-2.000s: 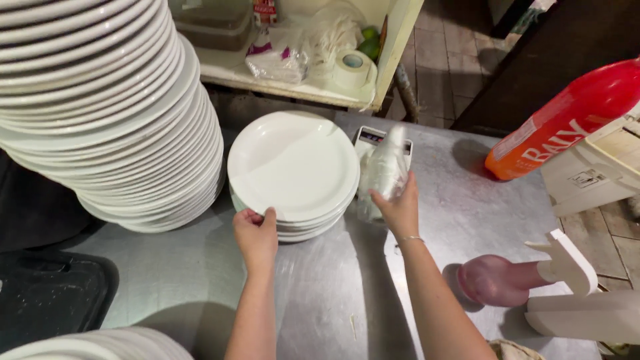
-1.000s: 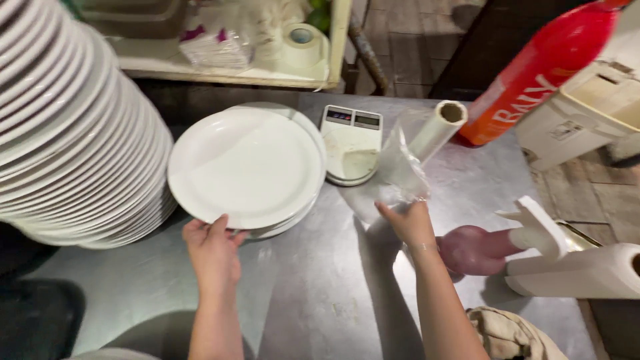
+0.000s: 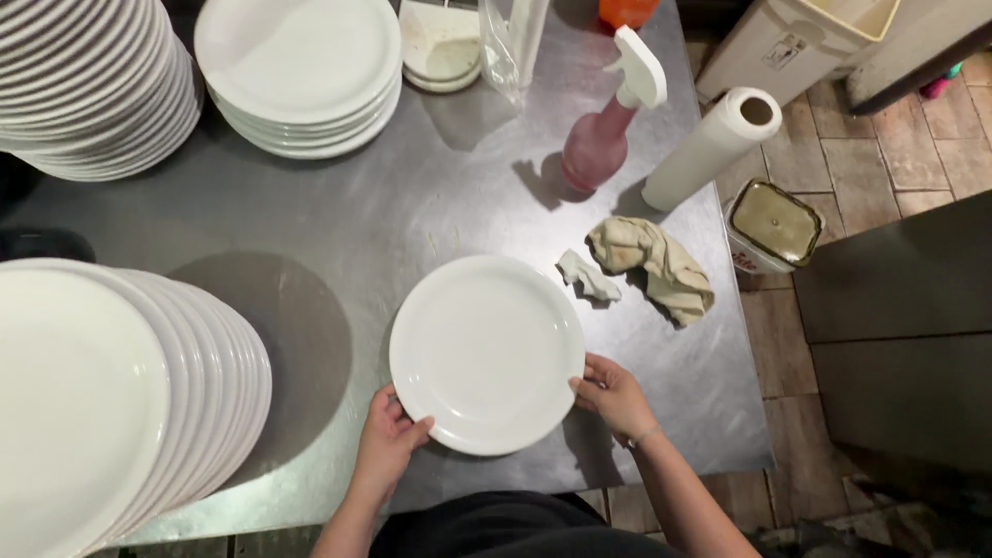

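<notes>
A round white plate (image 3: 487, 355) is held level near the front of the steel table (image 3: 341, 225). My left hand (image 3: 387, 442) grips its lower left rim, thumb on top and fingers beneath. On the plate's right rim, my right hand (image 3: 616, 399) has its thumb on the edge. Whether the plate touches the table is not plain. Just beyond it on the right lie a crumpled white paper (image 3: 589, 277) and a beige cloth (image 3: 655, 267).
Plate stacks stand at the near left (image 3: 217, 372), far left (image 3: 101, 101) and back (image 3: 298, 62). A kitchen scale (image 3: 442, 46), a pink spray bottle (image 3: 595, 147) and a white roll (image 3: 709, 147) stand towards the back and right. A bin (image 3: 790, 50) stands beyond the table edge.
My left hand has left the back stack, and my right hand has let go of the clear plastic. Both now hold a plate nearer my body. The view has swung down and right.
</notes>
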